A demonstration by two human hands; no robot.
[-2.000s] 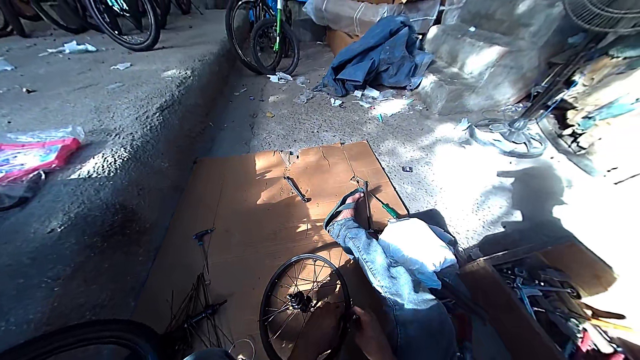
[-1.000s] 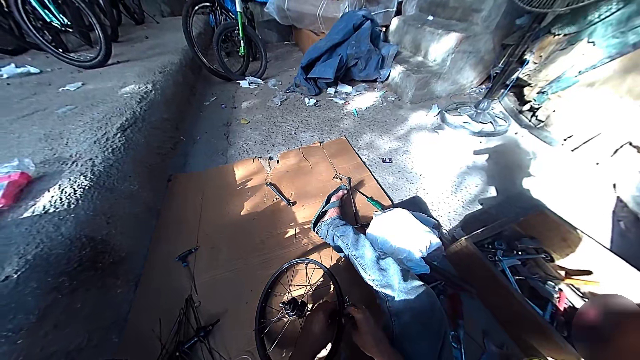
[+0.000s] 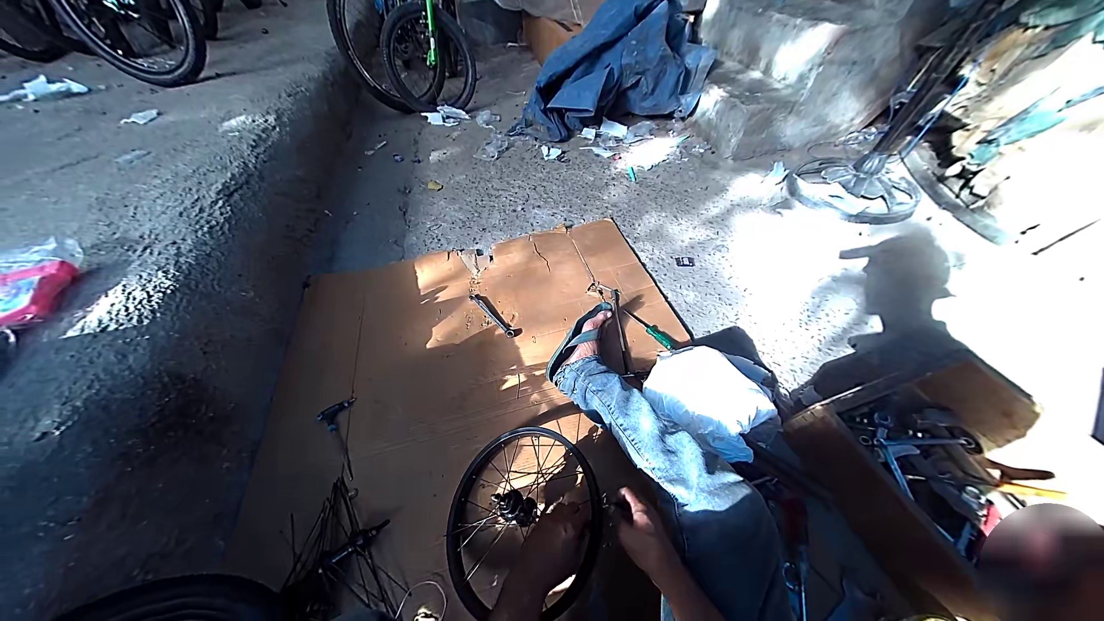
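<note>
A small spoked bicycle wheel (image 3: 457, 517) with a black rim and a dark hub (image 3: 515, 507) stands tilted over the cardboard sheet (image 3: 414, 371). My left hand (image 3: 556, 535) reaches across the wheel, its fingers at the spokes inside the right part of the rim; what they grip is too dark to tell. Just outside the rim's right side is my right hand (image 3: 634, 522), fingers curled near the rim, on a small thing too unclear to name. Loose spokes with a hub (image 3: 354, 543) lie to the left. A crank arm (image 3: 493, 316) and a green-handled screwdriver (image 3: 660, 336) lie farther forward.
My sandalled foot (image 3: 582, 341) rests on the cardboard. A wooden box of tools (image 3: 862, 509) stands at right, near a partly visible person's head (image 3: 1039, 561). A black tire (image 3: 172, 595) is at lower left. Beyond are a concrete ledge (image 3: 285, 155), bicycles (image 3: 431, 60) and blue cloth (image 3: 612, 69).
A blurred head has come into view at the lower right. Both hands remain at the wheel's right side. The view has shifted slightly.
</note>
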